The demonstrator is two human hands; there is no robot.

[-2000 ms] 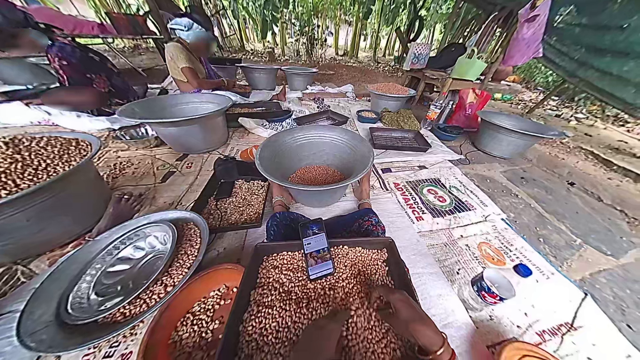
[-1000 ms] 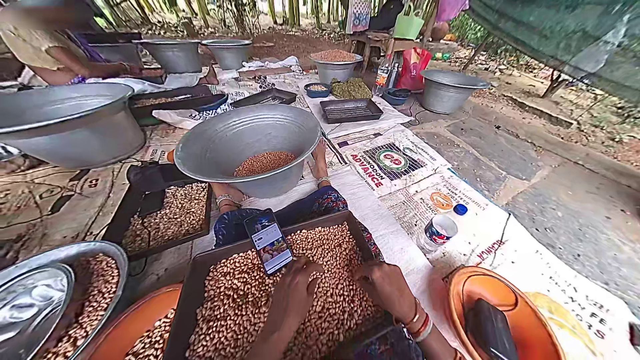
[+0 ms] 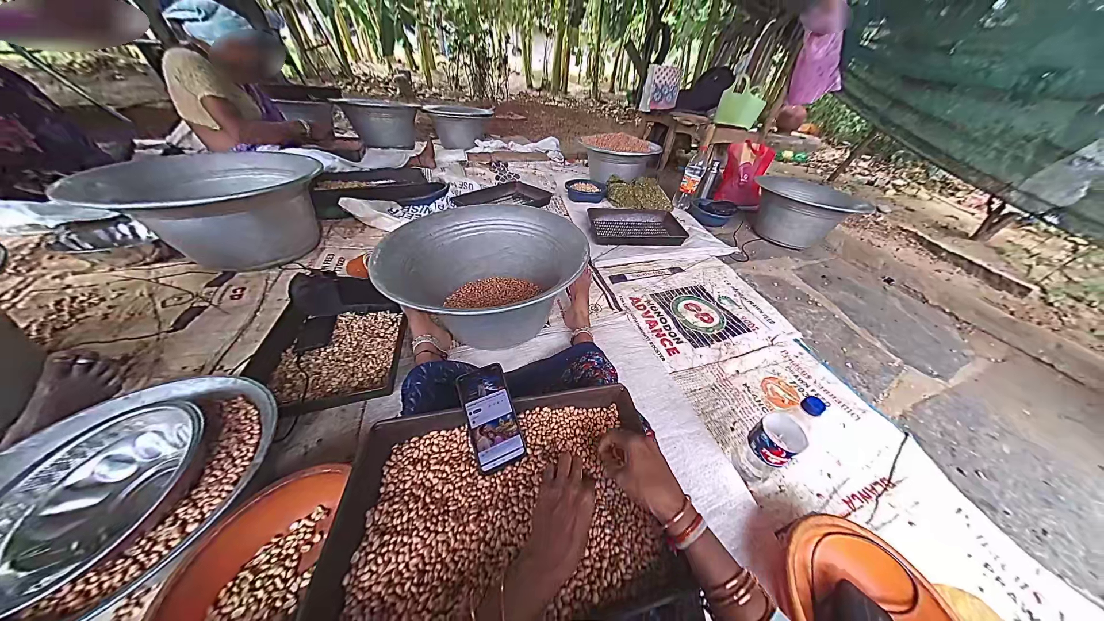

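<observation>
A dark rectangular tray (image 3: 376, 483) full of light brown nuts or seeds (image 3: 440, 509) lies across my lap. My left hand (image 3: 561, 517) rests on them, fingers pointing forward; whether it pinches any is hidden. Just right of it, my right hand (image 3: 634, 466) is raised slightly over the tray's right side, its fingers curled and thumb near the fingertips. What lies between those fingers cannot be told. A smartphone (image 3: 492, 418) with a lit screen leans on the tray's far part. Beyond the tray, between my feet, stands a wide metal basin (image 3: 483, 259) with reddish-brown kernels (image 3: 492, 291) inside.
Left are an orange basin (image 3: 250, 526), a metal basin (image 3: 259, 414) holding a metal plate (image 3: 103, 492), and another dark tray (image 3: 379, 379). Right are a plastic bottle (image 3: 772, 440) and an orange container (image 3: 862, 561). Another person (image 3: 207, 95) sits at back left beside metal basins (image 3: 379, 121).
My left hand has moved away from beside the phone toward my right hand. My right hand has its fingers curled above the tray. The view has swung since the earlier frames.
</observation>
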